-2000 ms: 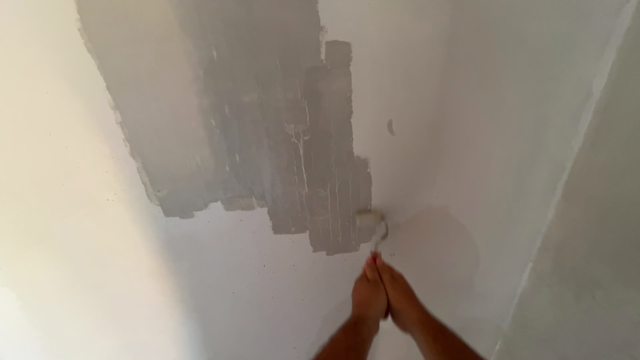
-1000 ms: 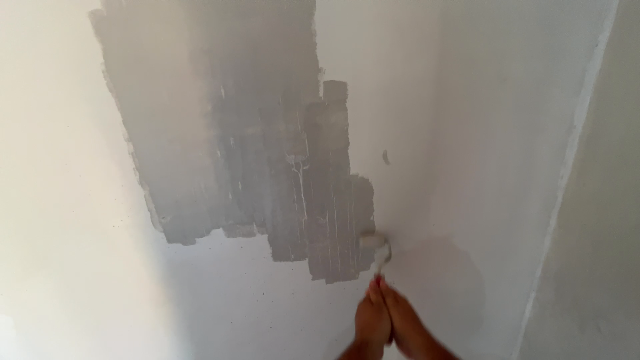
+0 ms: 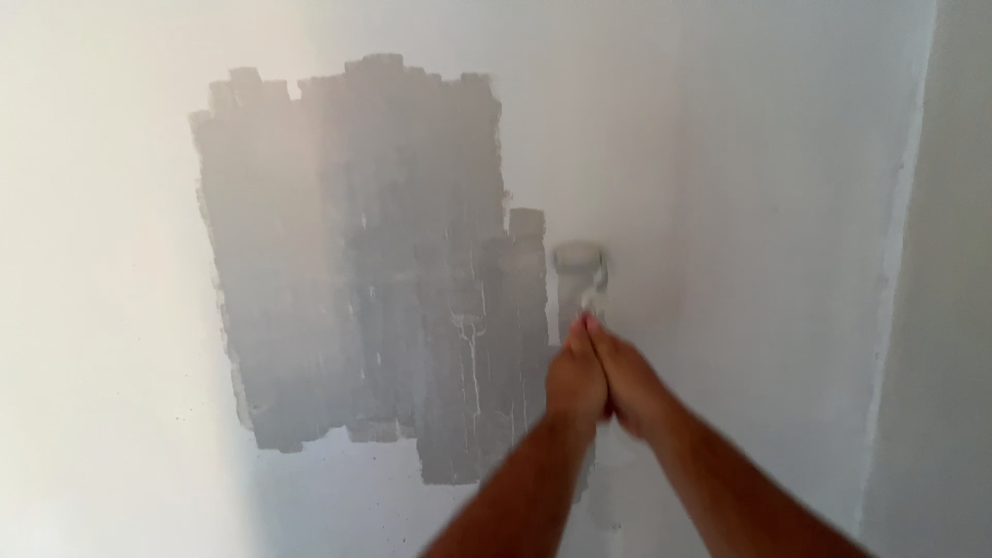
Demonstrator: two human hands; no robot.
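Note:
Both of my hands grip the handle of a small paint roller (image 3: 580,257), whose blurred cover is against the wall. My left hand (image 3: 577,380) and my right hand (image 3: 629,378) are pressed together around the handle, which they mostly hide. A narrow strip of fresh grey paint runs down from the roller behind my hands. To the left of the roller lies a large ragged-edged patch of grey paint (image 3: 387,232) with thin pale runs in its lower right part.
The pale wall (image 3: 744,194) surrounds the grey patch. On the right a whitish vertical line (image 3: 880,349) marks a corner or edge, with a darker wall surface (image 3: 945,310) beyond it. Small specks dot the wall below the patch.
The roller and both hands have moved up the wall from the patch's lower right edge. A new grey strip shows there. The view has shifted, showing the patch's top.

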